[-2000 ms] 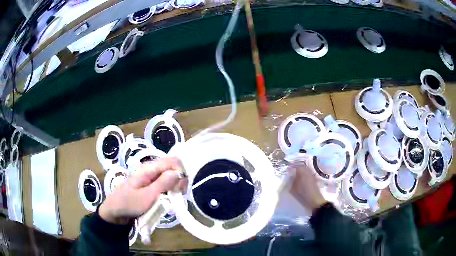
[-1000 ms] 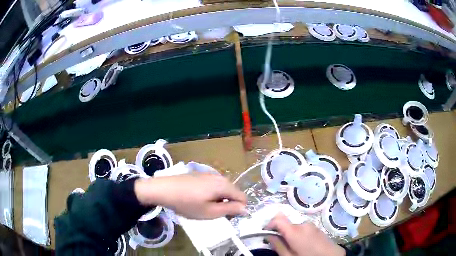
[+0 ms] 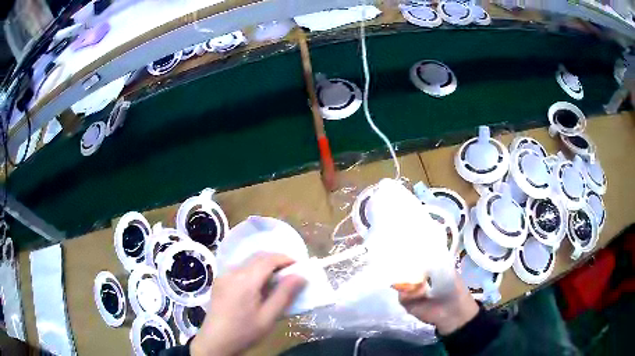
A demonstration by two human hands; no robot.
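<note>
My left hand is at the lower centre, its fingers closed on a small white piece. A plain white round cover lies just behind it. My right hand is further right, its fingers closed around an overexposed white piece; its exact shape is not clear. A small orange spot shows at the right fingertips. Crinkled clear film lies between and below the hands.
Black-centred ring housings lie in a group at left. Grey-centred ring housings are piled at right. Behind is the green conveyor belt with a few rings, a brown bar with a red end, and a hanging white cord. White sheets lie far left.
The large black-centred ring held two seconds ago is no longer between my hands. Since one second ago my left hand has moved left and my right hand up, each with a white piece. Belt rings have shifted left.
</note>
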